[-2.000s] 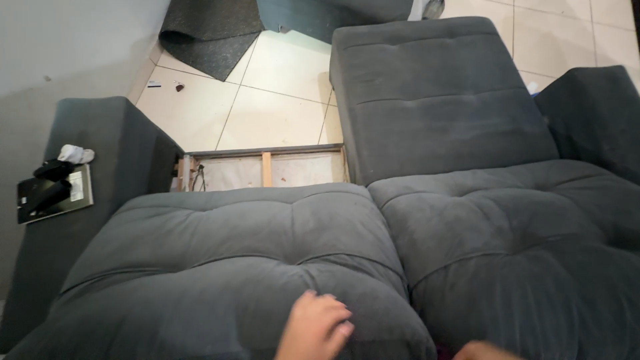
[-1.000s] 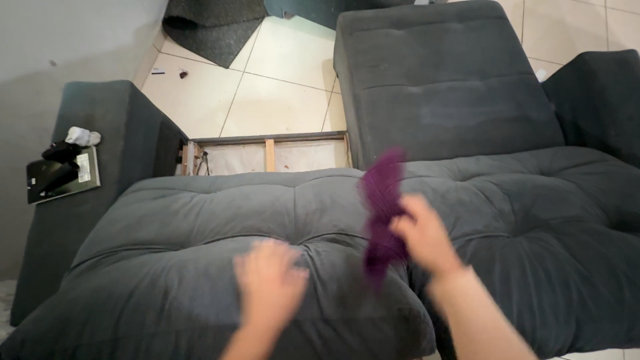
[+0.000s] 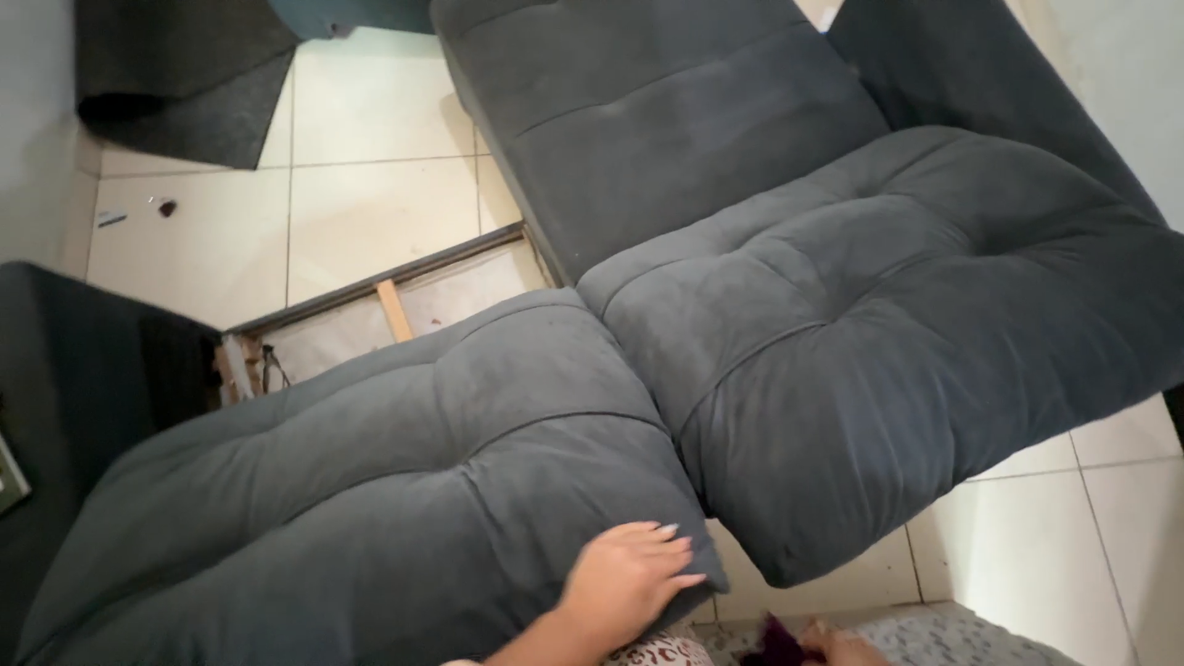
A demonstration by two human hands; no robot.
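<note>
My left hand lies with spread fingers on the lower right corner of the left tufted grey back cushion of a sofa. At the bottom edge, partly cut off, my right hand is closed around a dark purple cloth, low over a grey patterned fabric. Right of my left hand is the second tufted cushion, its lower corner hanging past the sofa's edge. Beyond the cushions, a flat grey seat section extends away.
An open sofa frame with a wooden slat lies behind the left cushion. Armrests stand at left and upper right. A dark mat and small bits lie on the tiled floor. Grey patterned fabric is at the bottom.
My right hand has moved from above the cushions down to the bottom edge with the purple cloth. My left hand is now at the left cushion's lower right corner. The view has turned.
</note>
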